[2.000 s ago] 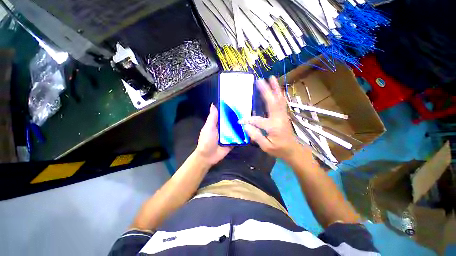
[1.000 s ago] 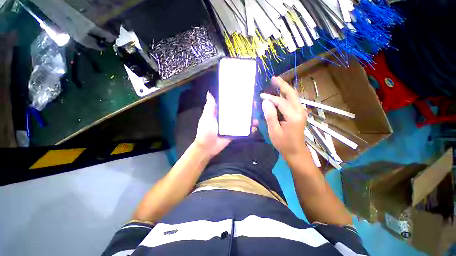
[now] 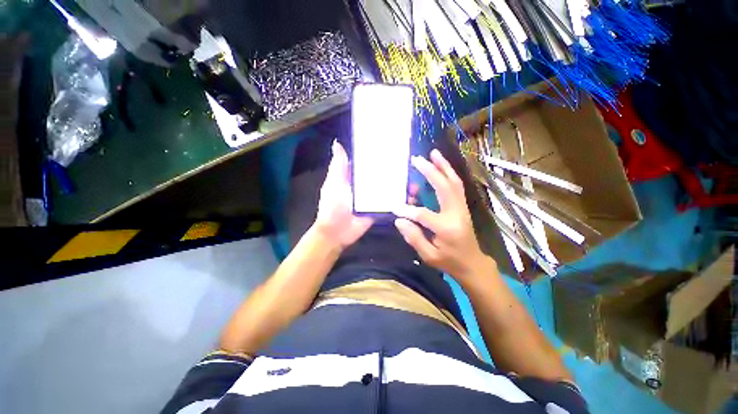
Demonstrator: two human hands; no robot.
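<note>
A smartphone (image 3: 382, 149) with a blank bright white screen stands out above my lap, in front of the bench edge. My left hand (image 3: 341, 202) holds it from its left side, with the thumb along the edge and fingertips showing at the right edge. My right hand (image 3: 445, 218) is at the phone's lower right, fingers apart and bent. Its thumb and a fingertip are close to the screen's lower right corner; whether they touch it I cannot tell. It holds nothing.
A tray of small metal pieces (image 3: 303, 77) and a black fixture (image 3: 231, 93) sit at the bench edge. White strips (image 3: 477, 32) with yellow and blue wires lie behind. An open carton (image 3: 566, 154) holds strips. A clear bag (image 3: 77, 105) lies left; red stools stand right.
The phone's screen went from blue and white to all white. My right hand moved off to the right, then came back down beside the phone's lower corner. The view has shifted slightly.
</note>
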